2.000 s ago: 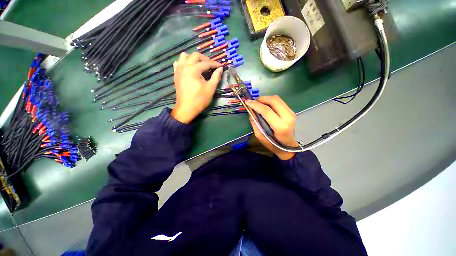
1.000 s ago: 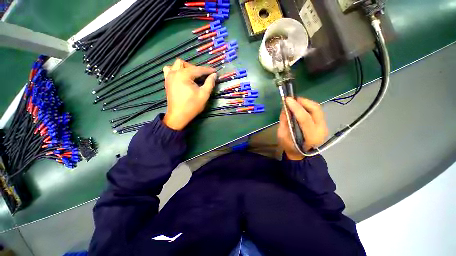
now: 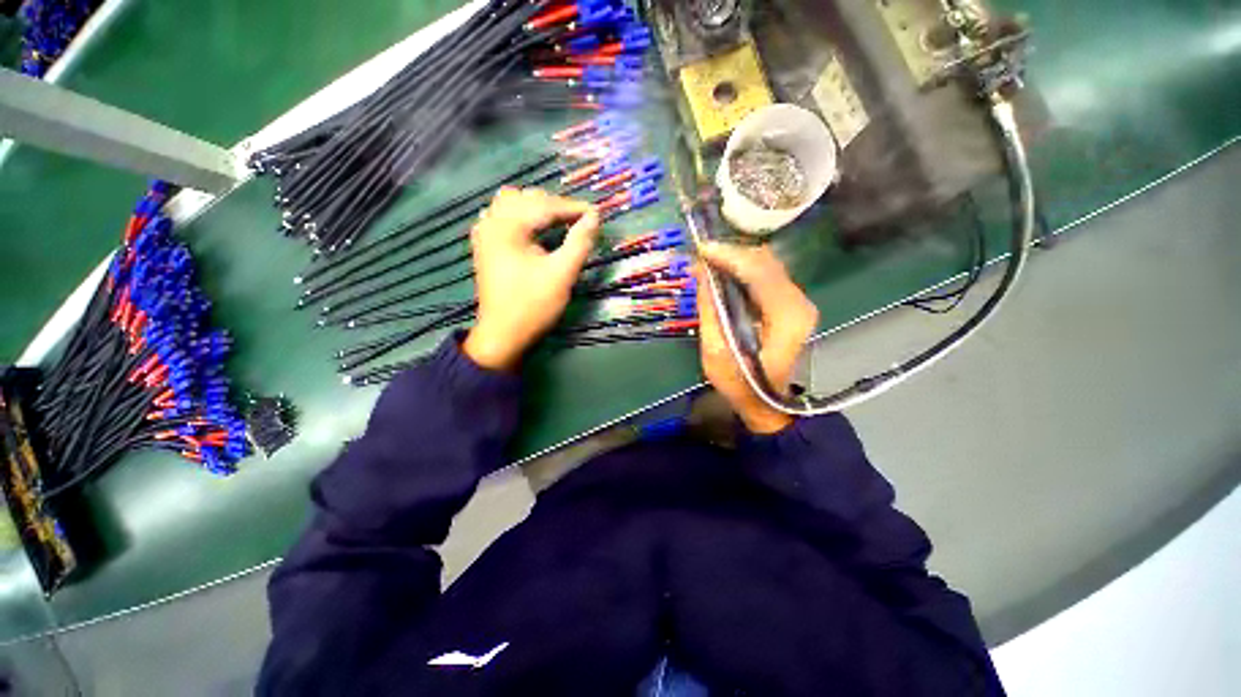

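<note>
Black cables point(image 3: 422, 253) with red sections and blue ends lie in a spaced row on the green bench. My left hand point(image 3: 528, 266) is over the row, thumb and forefinger tips together near the blue ends; whether they pinch a small part cannot be told. My right hand point(image 3: 759, 327) grips the soldering iron point(image 3: 736, 311), right of the blue ends, its blurred front end pointing up between them and the cup. The white cup point(image 3: 779, 164) with metallic shavings is just beyond my right hand.
A thick black cable bundle point(image 3: 388, 130) lies behind the row. Another blue-red bundle point(image 3: 170, 341), a dark small-parts pile point(image 3: 270, 424) and a black tray point(image 3: 38, 511) are at left. The yellow sponge point(image 3: 724, 93) and grey feeder unit point(image 3: 898, 164) stand behind; a metal post point(image 3: 116, 130) crosses upper left.
My right hand has taken the iron out of the cup and moved it left, beside the cable ends. My left hand stays over the row. The view has shifted slightly.
</note>
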